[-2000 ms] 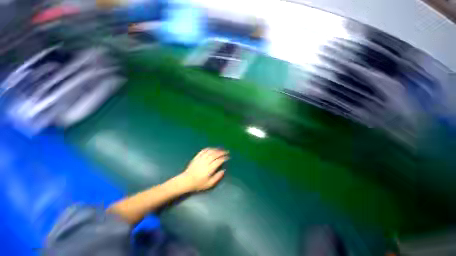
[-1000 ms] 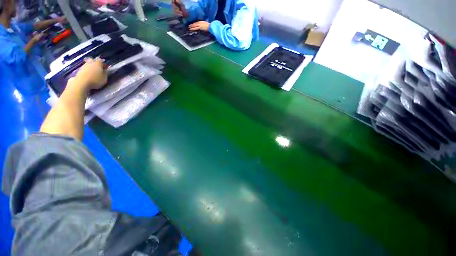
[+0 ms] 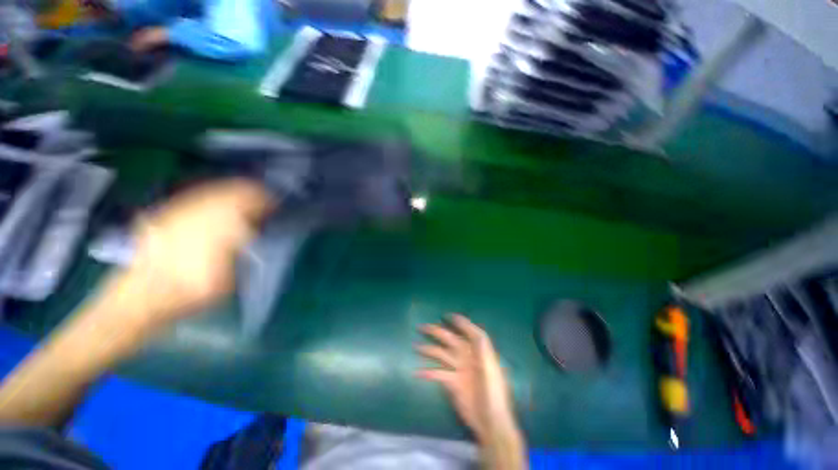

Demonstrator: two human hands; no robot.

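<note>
My left hand (image 3: pixel 207 243) is blurred and grips the left end of a black plastic housing (image 3: pixel 354 179), held over the bench with a pale wrapping sheet (image 3: pixel 266 266) hanging beneath it. My right hand (image 3: pixel 469 367) is empty, fingers spread, above the near part of the bench. The round screw dish (image 3: pixel 573 336) lies to the right of my right hand. The electric screwdriver (image 3: pixel 674 363), orange, yellow and black, lies further right with its tip towards the bench's near edge.
A stack of wrapped housings (image 3: pixel 41 207) is at the left. Another stack (image 3: pixel 579 69) stands at the back, beside a slanting post (image 3: pixel 707 83). A housing on a white sheet (image 3: pixel 322 69) lies across the bench. A person's blue sleeve (image 3: pixel 220 27) shows at upper left. An orange-red tool (image 3: pixel 742 413) lies at right.
My left hand has moved right from the left stack, carrying a housing with its sheet. My right hand has come into view. The view has turned right, showing the dish and screwdriver.
</note>
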